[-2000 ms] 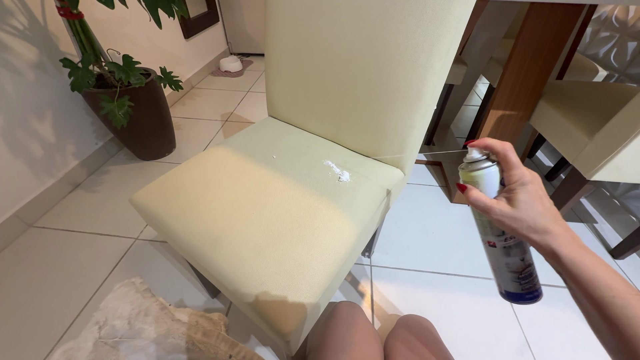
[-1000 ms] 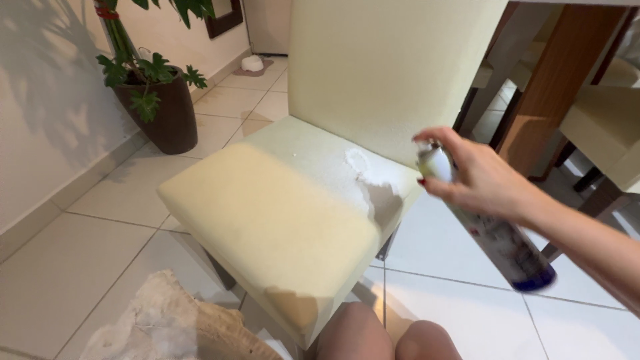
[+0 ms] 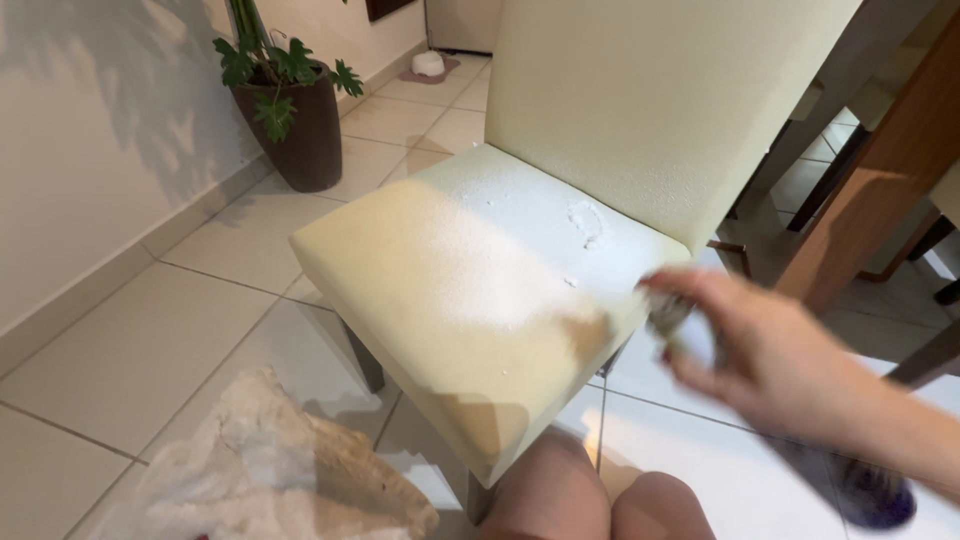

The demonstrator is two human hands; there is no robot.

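Note:
My right hand (image 3: 780, 356), blurred, grips an aerosol can (image 3: 694, 337) near its top, just off the right edge of the chair seat. The can tilts, its dark base low at the right. White spray lies over the back and middle of the cream upholstered chair's seat (image 3: 390, 262), with a ring of foam near the backrest (image 3: 637, 90) and fine specks low on the backrest. A crumpled off-white and tan cloth (image 3: 255, 457) is at the lower left. Only a small red spot, perhaps a fingernail of my left hand, shows below it at the frame edge; the rest is hidden.
A brown planter (image 3: 300, 139) with a leafy plant stands by the left wall. Farther back, a white bowl (image 3: 428, 64) rests on a small mat. At right are a wooden table leg (image 3: 877, 165) and parts of other chairs. My knees (image 3: 570, 495) are close to the seat's front corner.
White spray has spread over the seat, and specks now show on the lower backrest. The foam patch has become a ring. My right hand with the can has come nearer the seat.

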